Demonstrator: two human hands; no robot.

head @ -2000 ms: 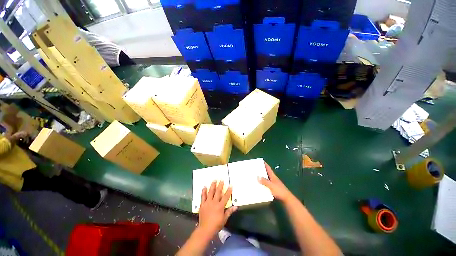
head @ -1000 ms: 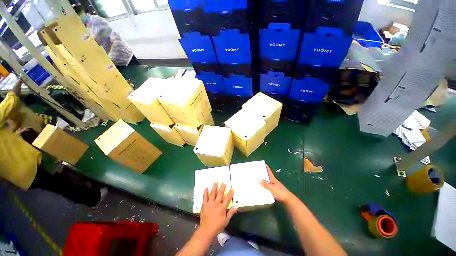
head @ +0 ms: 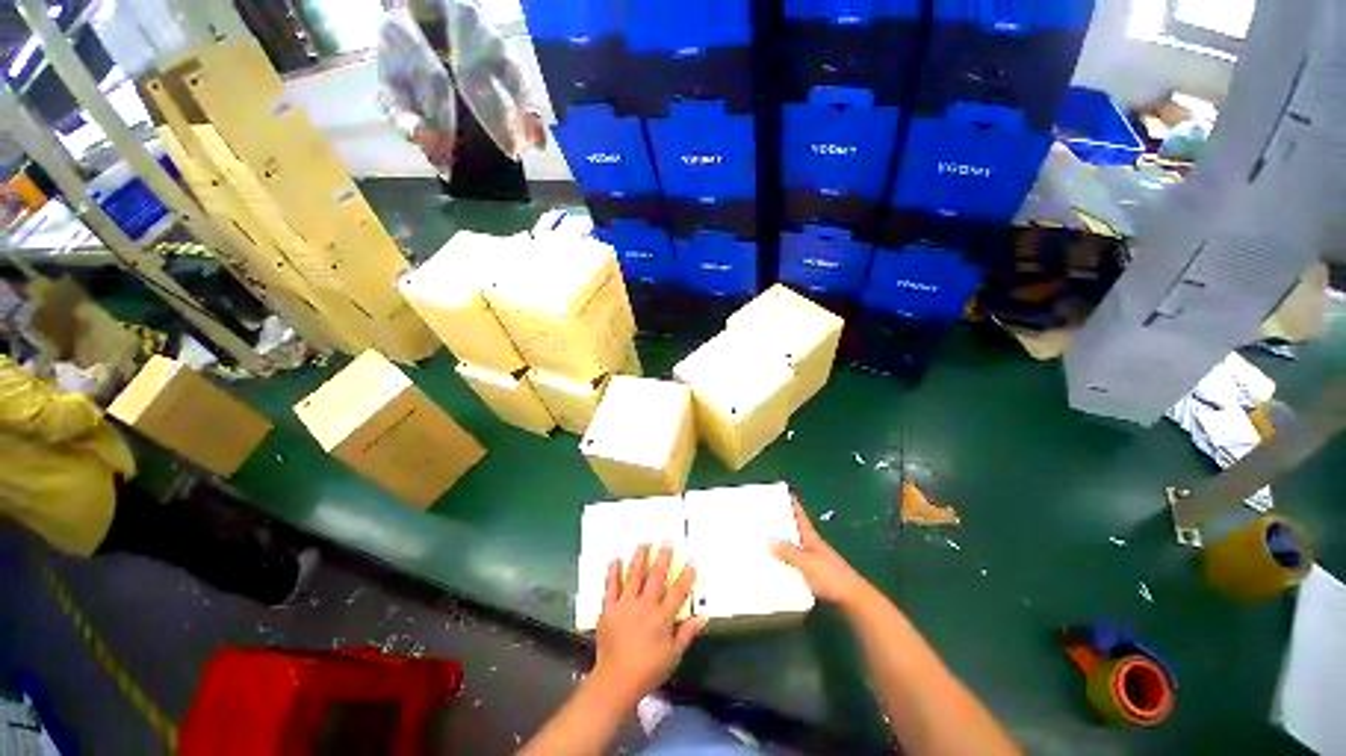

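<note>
Two pale cream product boxes sit side by side at the near edge of the green-topped bench. My left hand lies flat with spread fingers on the left box, near the seam between the two. My right hand holds the right side of the right box, its thumb on the top and its fingers partly hidden. Just behind them stand a single cream box and a joined group of cream boxes. A stacked group of cream boxes stands further back on the left.
Two cream boxes lie to the left. Tall tan boards stand by white posts. Blue-and-black VOOMY boxes rise behind. Tape rolls lie right. A red stool stands lower left. A yellow-clad person is left; another stands behind the bench.
The view has shifted slightly left. The person behind the bench now shows more fully, upright and facing the bench. My hands and the two boxes look nearly unchanged.
</note>
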